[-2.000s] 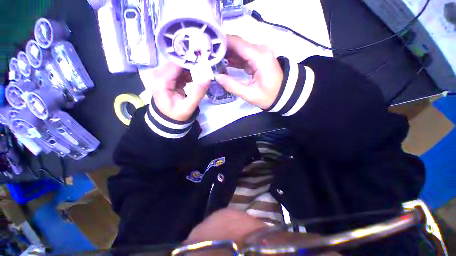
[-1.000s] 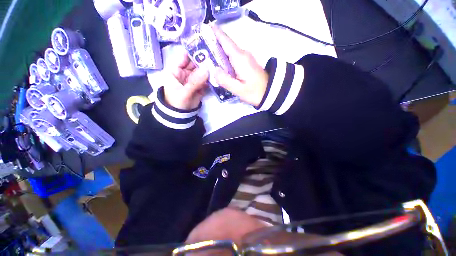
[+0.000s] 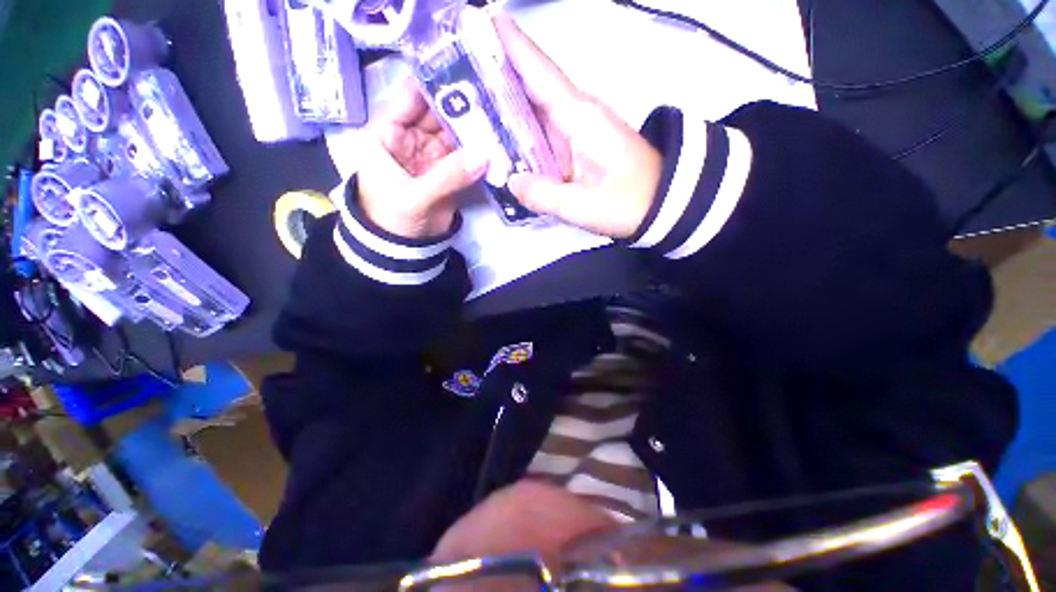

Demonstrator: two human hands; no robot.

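A pale lavender fan unit (image 3: 473,102) lies slanted between my hands over white paper (image 3: 660,87), its glossy handle face with a dark oval inset turned up and its round head towards the top edge. My right hand (image 3: 591,145) is closed around the right side of the handle. My left hand (image 3: 419,168) is at the handle's left side, fingers curled, thumb near its lower front. Whether the left fingertips hold anything small is too blurred to tell.
Several similar units (image 3: 127,197) cluster at the left, and more stand at the top (image 3: 315,69). A yellow tape roll (image 3: 299,220) lies left of the paper on the black mat (image 3: 257,185). A black cable (image 3: 799,79) crosses the upper right.
The unit has turned from its round spoked end facing me to its handle face showing. My right hand has shifted onto the handle's side. The whole view has also shifted slightly.
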